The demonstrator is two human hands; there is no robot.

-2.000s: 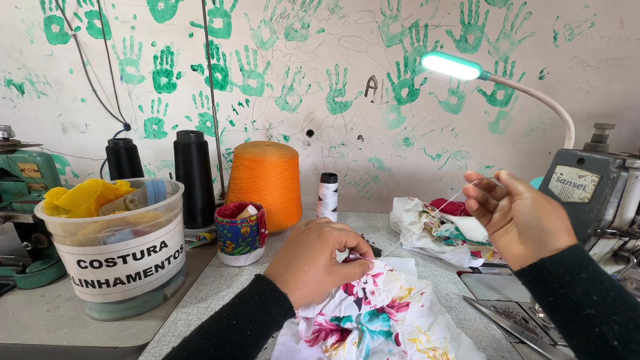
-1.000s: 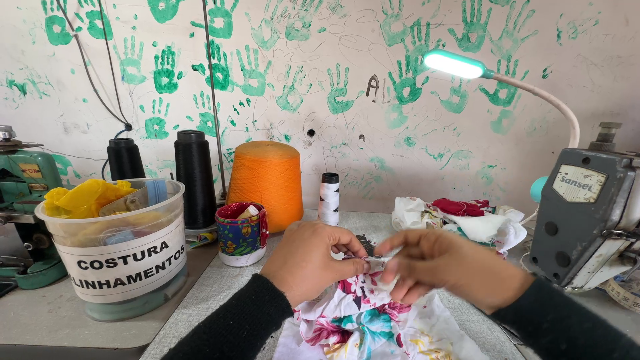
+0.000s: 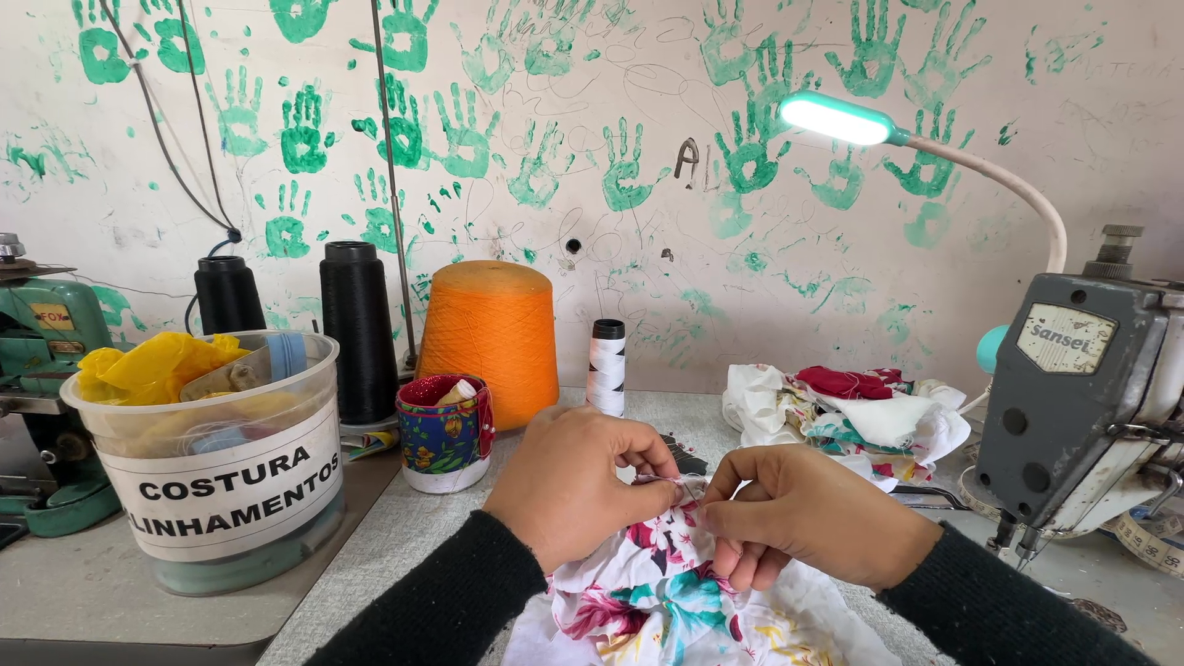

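Note:
White floral-print fabric lies gathered on the table in front of me. My left hand pinches its upper edge between thumb and fingers. Close by on the right, my right hand has its thumb and index fingertips together at the same edge, the other fingers curled; whether a needle or thread is between them is too small to tell. Behind my left hand stands a spool of white thread. A floral fabric-covered cup is to the left, beside a large orange thread cone.
A sewing machine stands at right, with a measuring tape near it. Fabric scraps are heaped behind my right hand. At left are a labelled plastic tub, black thread cones and a green machine. A lamp reaches overhead.
My right hand was raised at the right with a thread running from it to the fabric; it has come down to the fabric's edge beside my left hand. My left hand has stayed about where it was.

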